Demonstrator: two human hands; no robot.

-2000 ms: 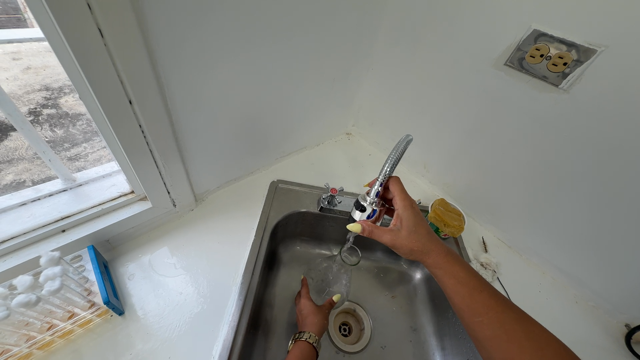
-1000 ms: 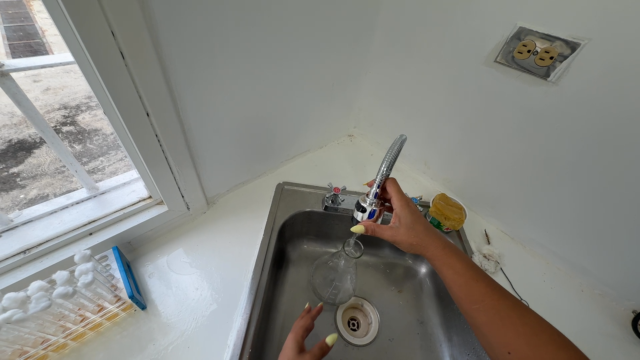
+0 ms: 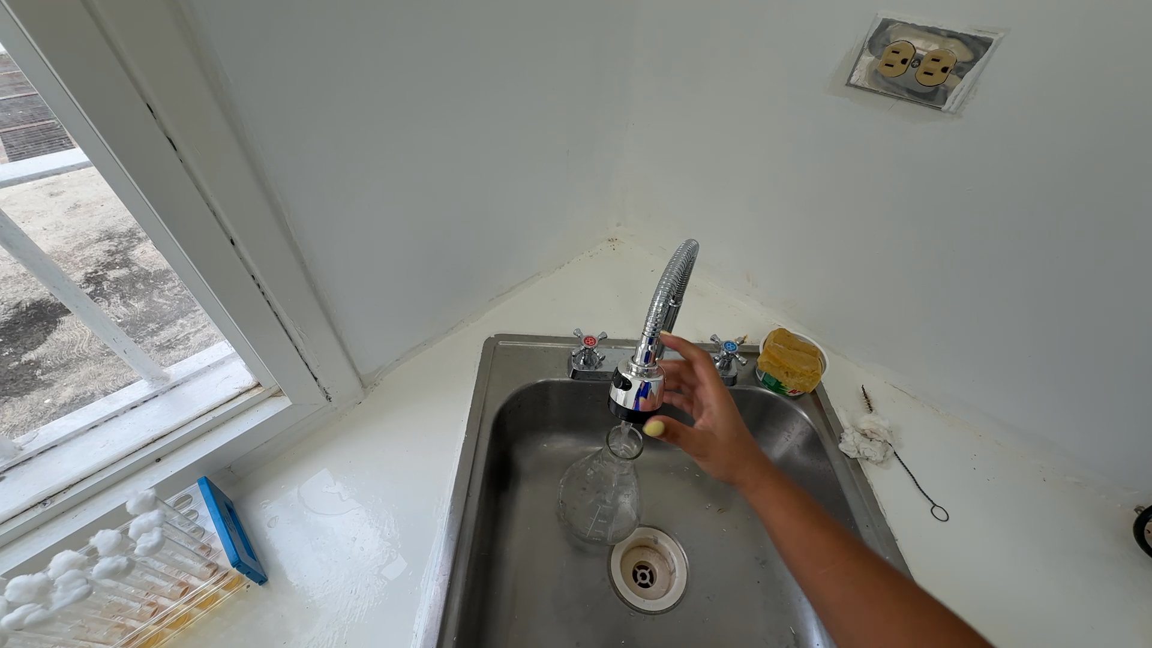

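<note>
A clear glass Erlenmeyer flask [image 3: 601,499] stands in the stainless steel sink [image 3: 729,549], left of and just behind the drain [image 3: 648,570]. Its mouth is right under the spray head [image 3: 636,391] of a chrome flexible faucet [image 3: 670,288], and water seems to run into its neck. My right hand [image 3: 706,409] is at the right side of the spray head, thumb near its lower rim and fingers partly behind it; the hidden fingers leave the grip unclear. My left hand is out of view.
Cross-handle taps, red-marked [image 3: 589,349] and blue-marked [image 3: 727,353], flank the faucet. A yellow sponge [image 3: 791,360] sits in a tub at the sink's back right corner. A wire brush [image 3: 916,481] lies on the right counter. A rack [image 3: 232,531] of cotton-plugged test tubes stands at left, near the window.
My left hand, at the flask two seconds ago and lower in the sink one second ago, has left the view. The flask now stands without it, under the spray head.
</note>
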